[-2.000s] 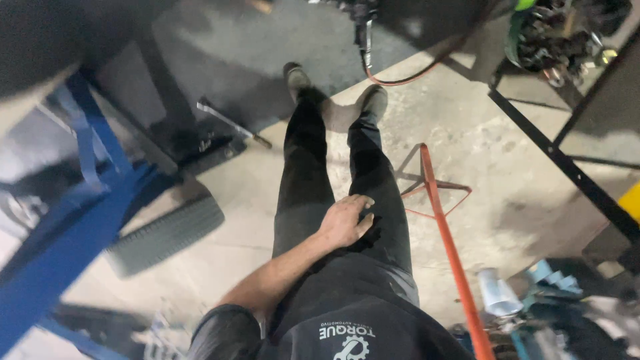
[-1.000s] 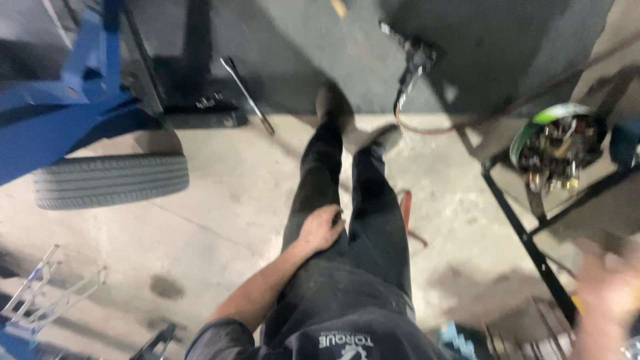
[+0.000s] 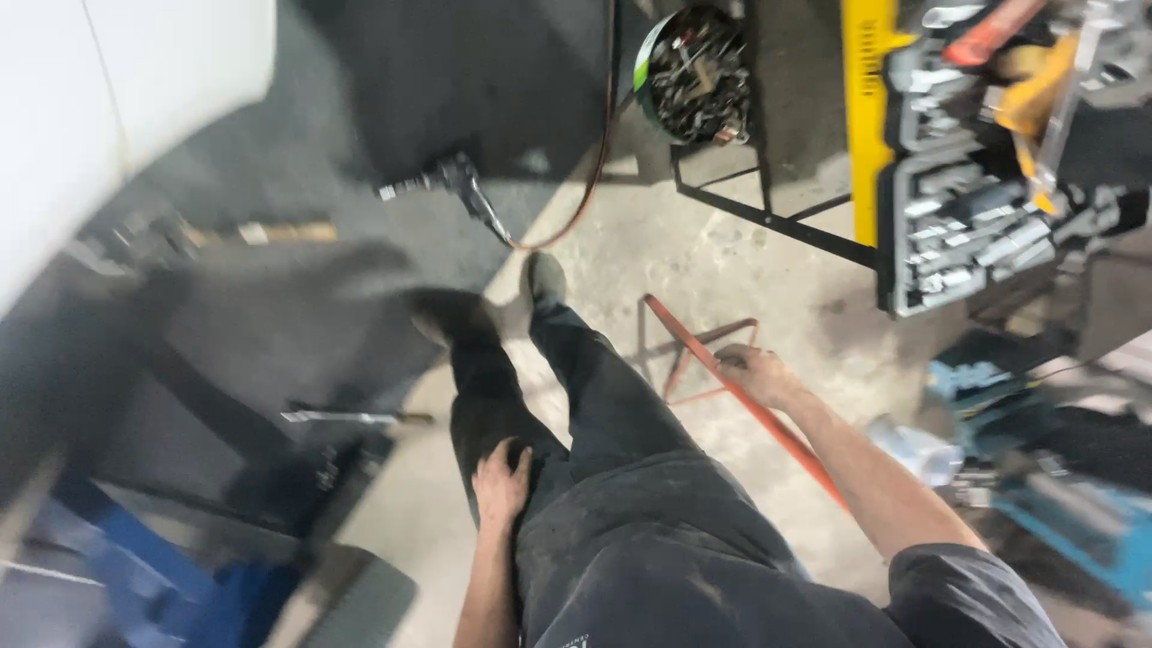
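Observation:
My left hand (image 3: 499,481) rests against the thigh of my dark trousers, fingers slightly apart and holding nothing. Over on the right, my right hand (image 3: 756,373) is at an orange metal stand (image 3: 778,427) with a folded base frame on the floor; blur hides whether the fingers close around its bar. An air impact tool (image 3: 463,184) lies on the dark floor ahead of my feet, joined to a red hose (image 3: 585,202). A long-handled wrench or ratchet (image 3: 346,417) lies on the floor at left.
A round tub of loose metal parts (image 3: 697,76) stands by a black metal frame (image 3: 783,225). Upper right is a socket set in its case (image 3: 972,229) beside a yellow edge (image 3: 861,117). A tyre (image 3: 360,594) and blue lift part (image 3: 135,549) are lower left, a white vehicle panel (image 3: 135,72) upper left.
The view has swung far to the right. My right hand, raised near the right edge one second ago, is now at the orange stand. My left hand still rests on my thigh.

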